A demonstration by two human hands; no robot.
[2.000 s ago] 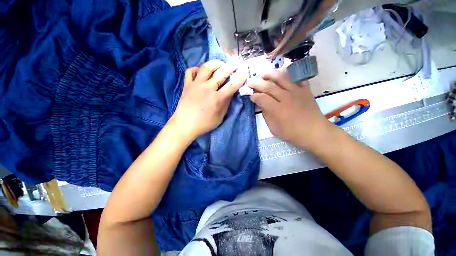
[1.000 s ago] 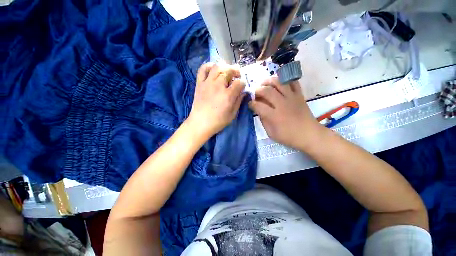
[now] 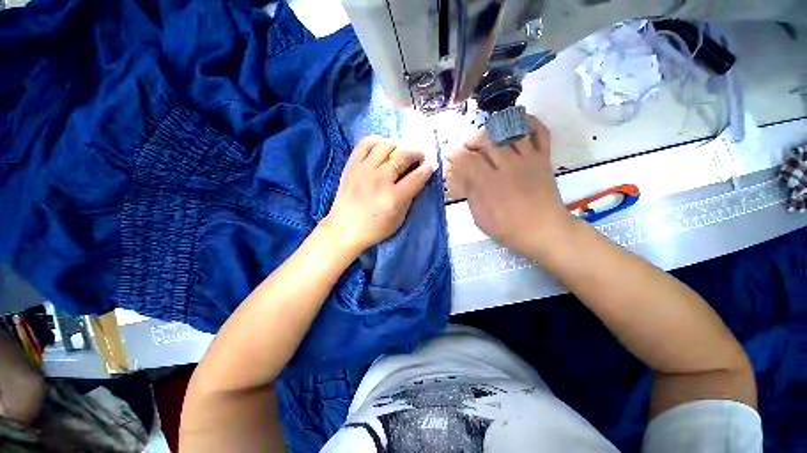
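A blue denim garment (image 3: 257, 186) with puckered, gathered bands lies left of the needle, and its curved seamed edge runs under my left hand. My left hand (image 3: 376, 190) rests on this edge, with its fingertips bunched on the cloth just in front of the needle area. My right hand (image 3: 509, 181) is just right of it, its fingers bent beside the garment edge and under the grey knurled knob (image 3: 508, 126). The sewing machine's needle area (image 3: 434, 102) is brightly lit. Glare hides the fingertips, and I cannot make out a label there.
Thread snips (image 3: 604, 203) with red-orange and blue handles lie right of my right hand. White label pieces (image 3: 621, 71) and a black item (image 3: 699, 46) lie on the machine bed. Checked fabric (image 3: 796, 177) is at the right edge. Tools (image 3: 75, 332) stand at the left table edge.
Both hands have drawn slightly back from the needle, toward me. My right fingers are now spread up around the knob. The white piece seen earlier between my fingertips no longer shows clearly.
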